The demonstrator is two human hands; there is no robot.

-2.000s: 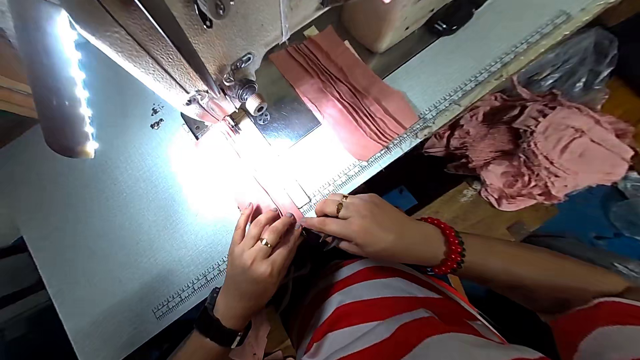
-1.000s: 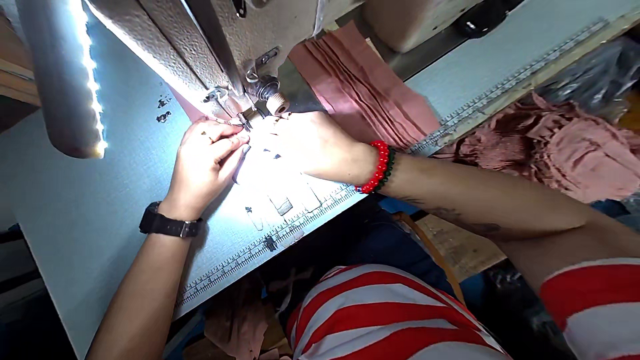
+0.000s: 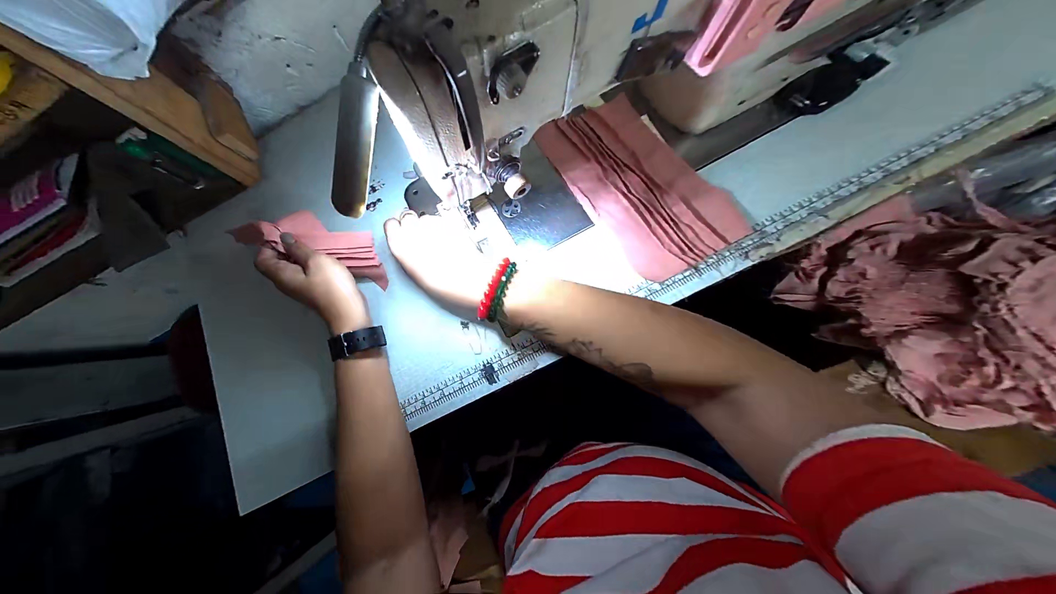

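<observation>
My left hand (image 3: 309, 276), with a black watch at the wrist, grips a folded piece of pink fabric (image 3: 334, 246) over the left part of the sewing table (image 3: 272, 462). Beside the needle area of a sewing machine (image 3: 425, 107) lies my right hand (image 3: 429, 252), washed out by the lamp's glare. Its fingertips are partly hidden, and whether they hold anything cannot be made out. A stack of pink fabric pieces (image 3: 643, 186) rests right of the needle, on the machine bed and table.
A lit tubular lamp (image 3: 355, 148) hangs left of the machine head. Measuring tape (image 3: 462, 386) runs along the table's near edge. A heap of crumpled pink fabric (image 3: 965, 330) lies below the table at right. A wooden shelf (image 3: 124, 91) stands at upper left.
My left hand has moved left, away from the needle area, with pink fabric in it. My right hand remains near the needle. The view has shifted, showing more of the left side.
</observation>
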